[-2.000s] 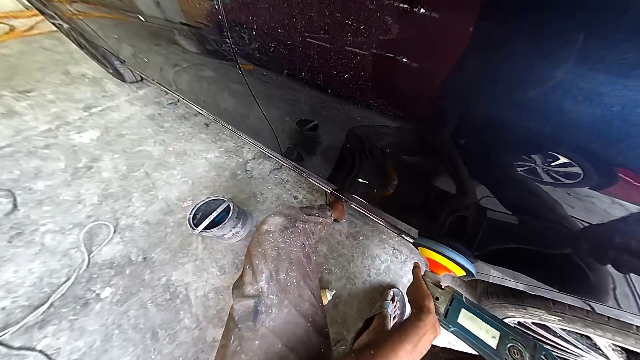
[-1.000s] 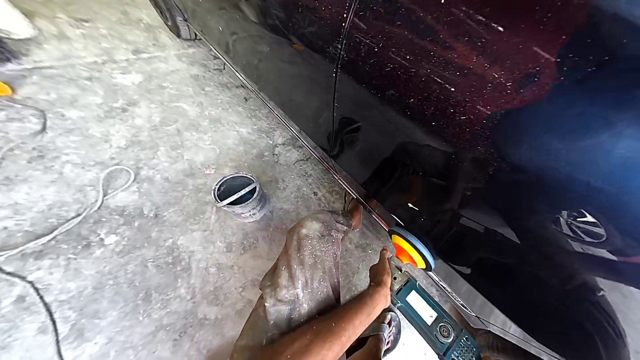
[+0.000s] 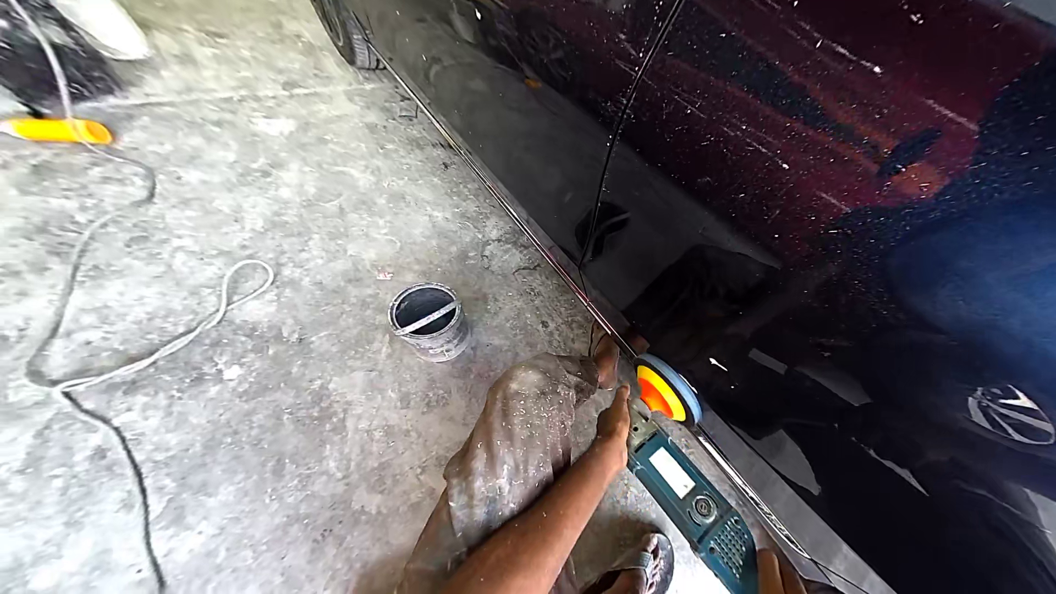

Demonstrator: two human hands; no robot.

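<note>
A green power polisher (image 3: 693, 503) lies slantwise along the lower edge of a glossy dark car door (image 3: 709, 206). Its round pad, blue-rimmed with a yellow and orange backing (image 3: 667, 390), touches the lower part of the car body. My left hand (image 3: 615, 425) grips the polisher's front end just beside the pad. At the rear of the tool, my right hand (image 3: 778, 573) is at the frame's bottom edge, mostly cut off, with its fingers around the housing. White specks and streaks dot the car's paint.
A small bucket (image 3: 444, 342) with a stick across its rim stands on the concrete floor, left of my knee. A pale cable (image 3: 157, 355) loops across the floor at left, near a yellow object (image 3: 62, 130). A car tyre (image 3: 351, 37) is at the top.
The polisher and my left hand have moved along the door's lower edge, toward the seam between the panels. The view has shifted so that more floor shows at left.
</note>
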